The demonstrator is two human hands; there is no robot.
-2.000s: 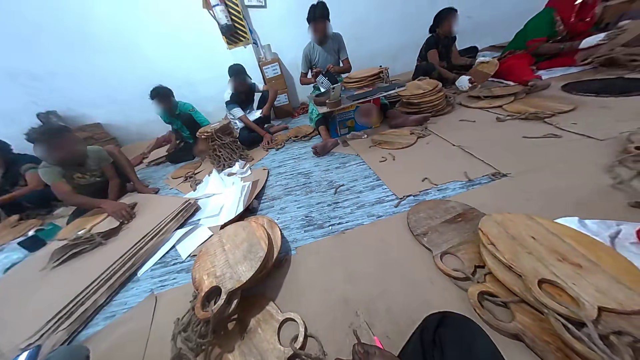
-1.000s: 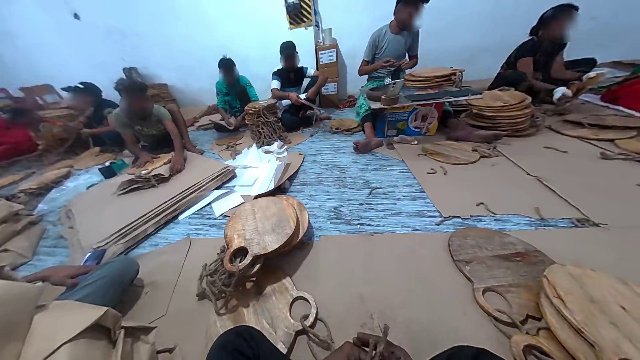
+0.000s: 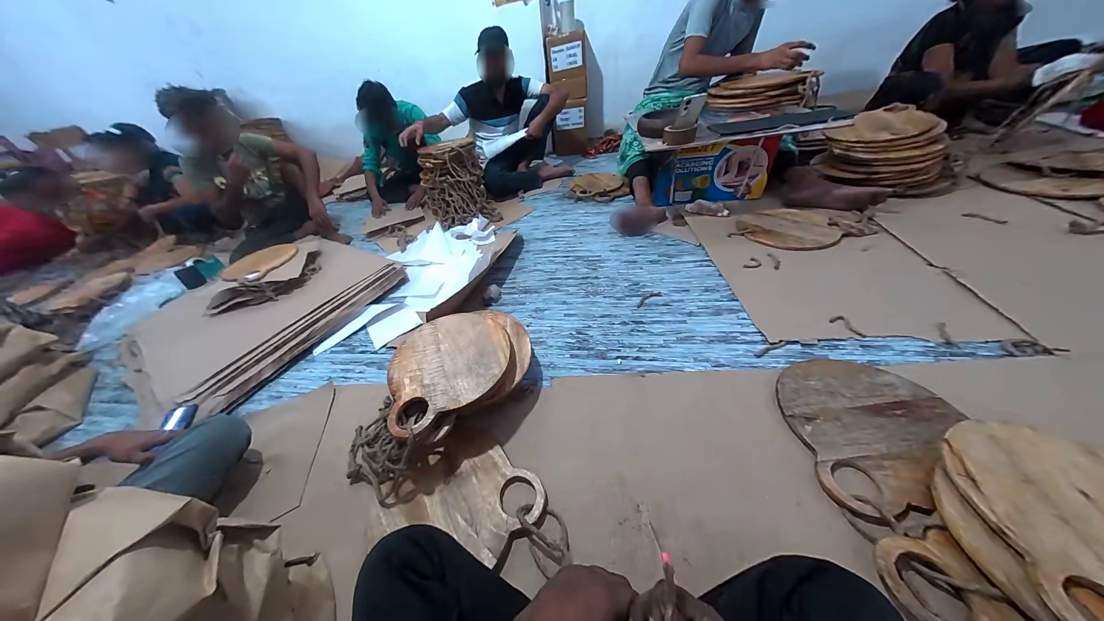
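At the bottom edge, my left hand (image 3: pixel 580 595) is curled beside my right hand (image 3: pixel 674 604); what it holds is hidden. Between the fingers of my right hand stands a thin pointed thing with a pink part (image 3: pixel 665 559); its kind is unclear. Round wooden boards with ring handles (image 3: pixel 457 358) are stacked ahead to the left, with tangled rope (image 3: pixel 379 457) at their handles. Nearer my knees lies another wooden board (image 3: pixel 448 500) with a rope loop (image 3: pixel 545 535). To the right are a darker wooden board (image 3: pixel 862 414) and a stack of lighter wooden boards (image 3: pixel 1026 500).
Cardboard sheets (image 3: pixel 647 431) cover the floor around me. Brown paper (image 3: pixel 155 561) and a person's knee (image 3: pixel 194 457) are at the left. Beyond lie stacked cardboard (image 3: pixel 259 319) and white paper sheets (image 3: pixel 440 267). Several people sit farther off among board stacks (image 3: pixel 888 151).
The view has swung left. Both my hands now show at the bottom edge. The seated person in the green-brown shirt has raised a hand towards the face.
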